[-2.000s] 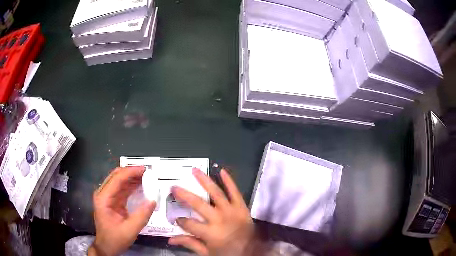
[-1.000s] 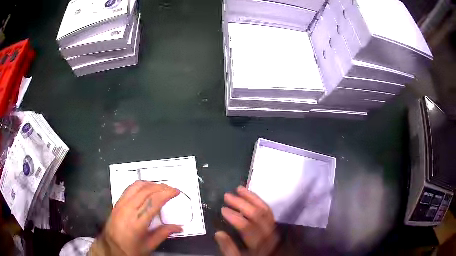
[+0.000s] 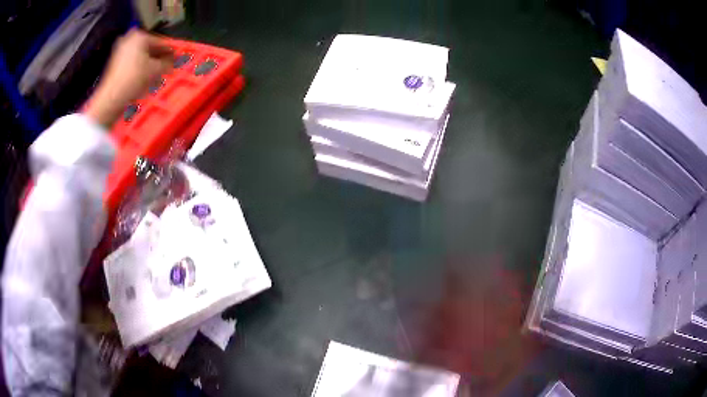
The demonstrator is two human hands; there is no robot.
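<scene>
My left hand [image 3: 133,71], below a white sleeve, is over the upper part of the orange-red parts tray [image 3: 159,114] at the upper left. Its fingertips are at the tray's pockets; whether they hold anything cannot be told. Small dark round devices [image 3: 205,68] sit in several tray pockets. The tray appears to rest on another one. The white box base [image 3: 380,378] is cut off by the bottom edge, and its inside is blurred. My right hand is out of the picture.
White closed boxes with a purple mark [image 3: 377,77] are stacked at centre. Leaflets [image 3: 186,260] lie at left beside a crumpled clear plastic bag [image 3: 143,198]. White boxes [image 3: 608,267] are piled at right. A corner of the lid [image 3: 556,389] shows at the bottom edge.
The view has swung left. My left hand has left the box base and reached to the orange-red tray. My right hand has gone out of view.
</scene>
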